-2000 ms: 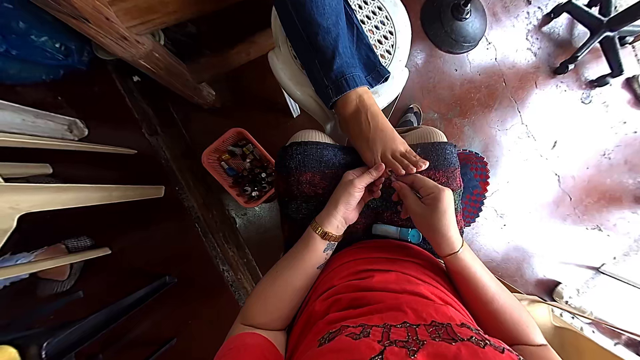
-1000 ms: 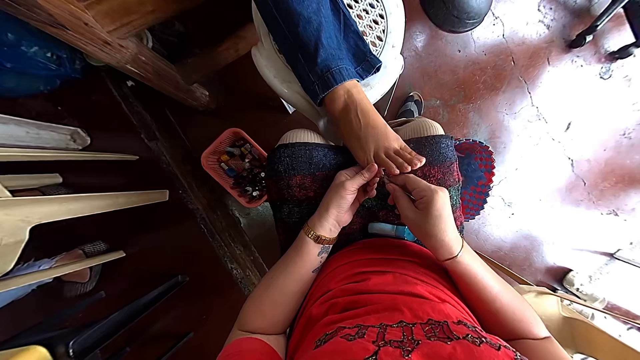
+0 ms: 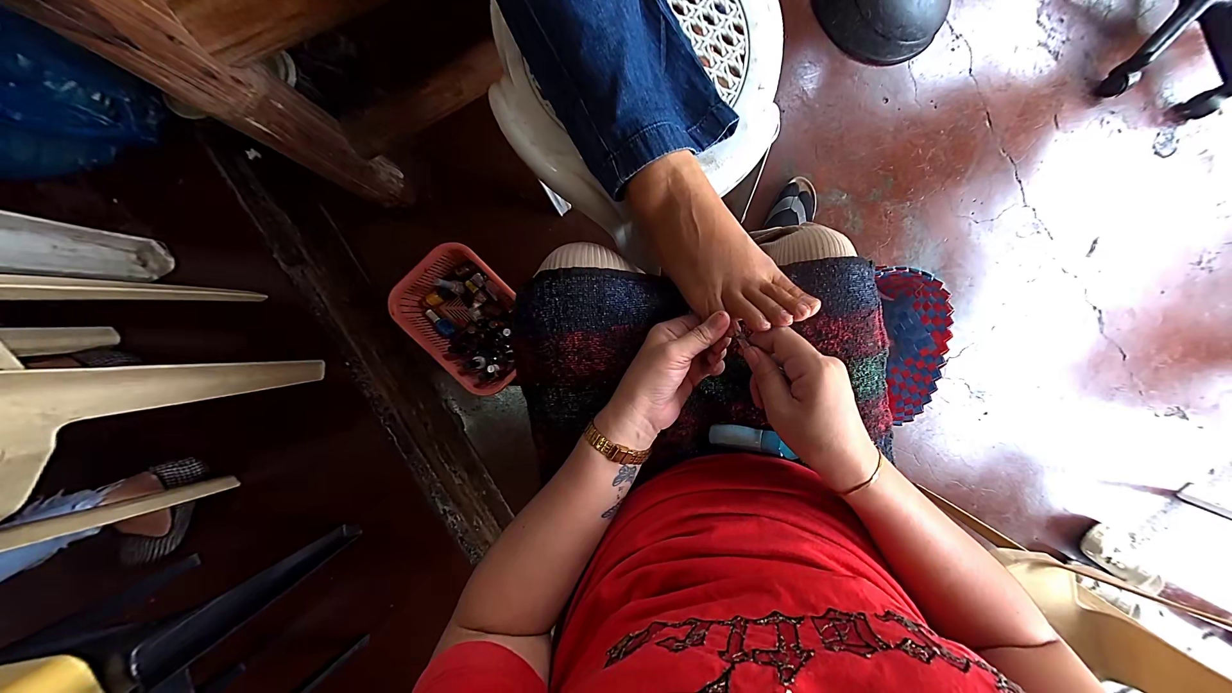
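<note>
Another person's bare foot [image 3: 707,245], below a denim trouser leg [image 3: 626,87], rests over the dark striped cloth [image 3: 597,327] on my lap. My left hand [image 3: 674,371] is at the toes, its thumb and fingers pinched together by the foot's near edge. Close beside it, my right hand [image 3: 808,395] has its fingers closed around a small metal tool [image 3: 741,335] whose tip is at the toes; its exact kind is too small to tell. Under my right wrist a light-blue capped item [image 3: 751,440] lies on the cloth.
A pink plastic basket [image 3: 409,298] of small bottles stands left of my knees. A white plastic chair [image 3: 525,125] is ahead, beside a wooden beam [image 3: 289,115]. Plastic chair parts [image 3: 144,385] and another person's sandalled foot [image 3: 159,500] are at left. A dark round base [image 3: 881,24] stands at upper right.
Both hands stay at the toes, with only small finger movements. The view has shifted slightly.
</note>
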